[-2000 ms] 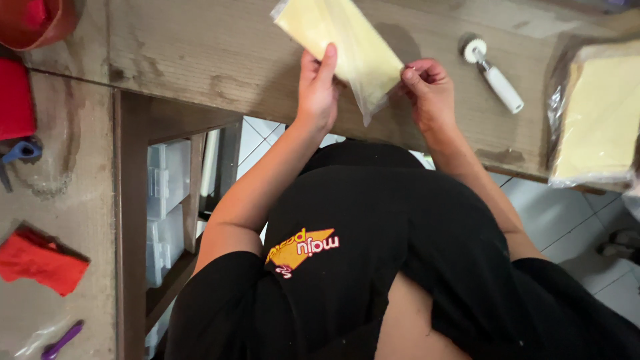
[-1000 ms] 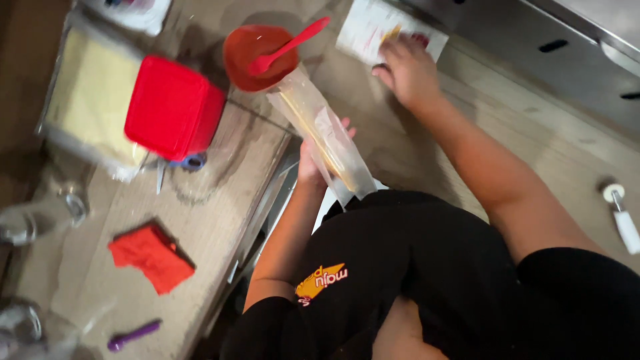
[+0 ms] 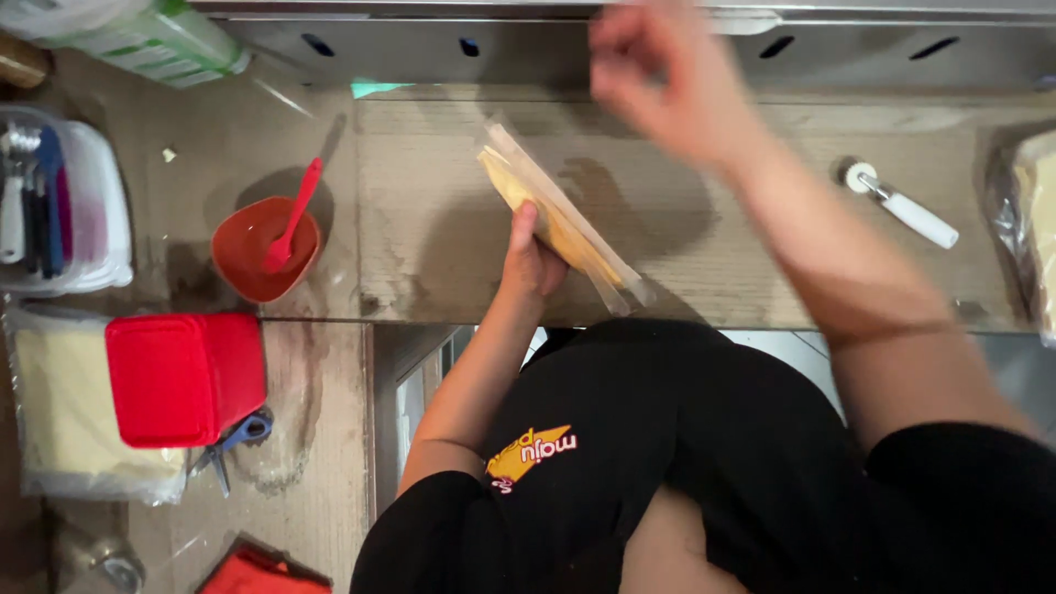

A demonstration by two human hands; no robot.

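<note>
My left hand (image 3: 535,257) grips a clear plastic bag (image 3: 569,223) with thin yellow sheets, likely dough, inside; it is tilted above the wooden worktop, thumb on top. Blurred by motion, my right hand (image 3: 660,82) is raised in front of the metal panel at the back, apart from the bag. Its fingers look curled, and whether they hold anything cannot be told. To the left of the bag is an orange-red bowl (image 3: 235,256) with a red spatula (image 3: 299,210) in it. A pastry wheel with a white handle (image 3: 920,219) lies to the right, below my right forearm's level.
A red lidded box (image 3: 161,379) rests partly on a bagged stack of pale sheets (image 3: 62,412), beside blue-handled scissors (image 3: 247,426). Cutlery fills a plastic container (image 3: 87,206) at left. Another bagged stack (image 3: 1044,223) is at the right edge. A metal panel (image 3: 544,54) bounds the back.
My right hand has let go of the bag, reached to a printed white sheet on the worktop, and is now raised at the metal panel. That sheet is out of sight. My left hand keeps the bag.
</note>
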